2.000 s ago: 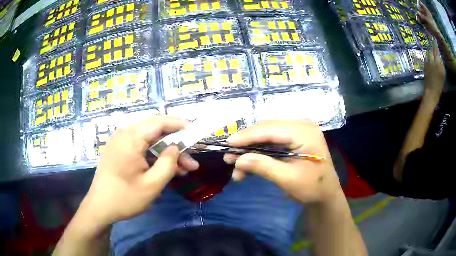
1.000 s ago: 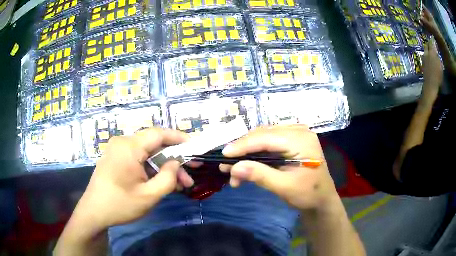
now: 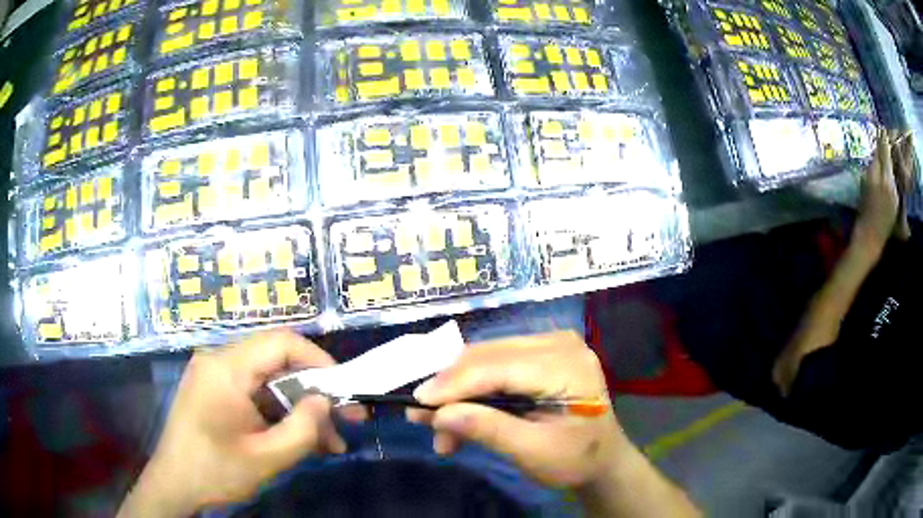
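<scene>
My left hand [image 3: 253, 415] holds a white release liner [image 3: 400, 362] between thumb and fingers; a grey piece shows at its left end by my thumb. My right hand [image 3: 516, 405] holds a slim black tool with an orange rear end [image 3: 585, 407] like a pen. The tool's front end lies at the liner beside my left thumb; the tip itself is too blurred to tell apart. Both hands are just in front of the clear blister tray [image 3: 329, 322], whose pockets hold dark circuit boards with yellow patches [image 3: 420, 253]. Glare whitens several pockets.
A second clear tray [image 3: 744, 182] with yellow-patched boards stands at the right on the dark green bench [image 3: 648, 56]. Another person's arm [image 3: 845, 263] reaches to it. A red stool [image 3: 648, 349] is below. A small yellow scrap [image 3: 5, 93] lies at the left edge.
Both hands, with the liner and tool, have moved down and slightly left in view, off the tray's front row, whose boards now show more. The other person's hand has shifted lower.
</scene>
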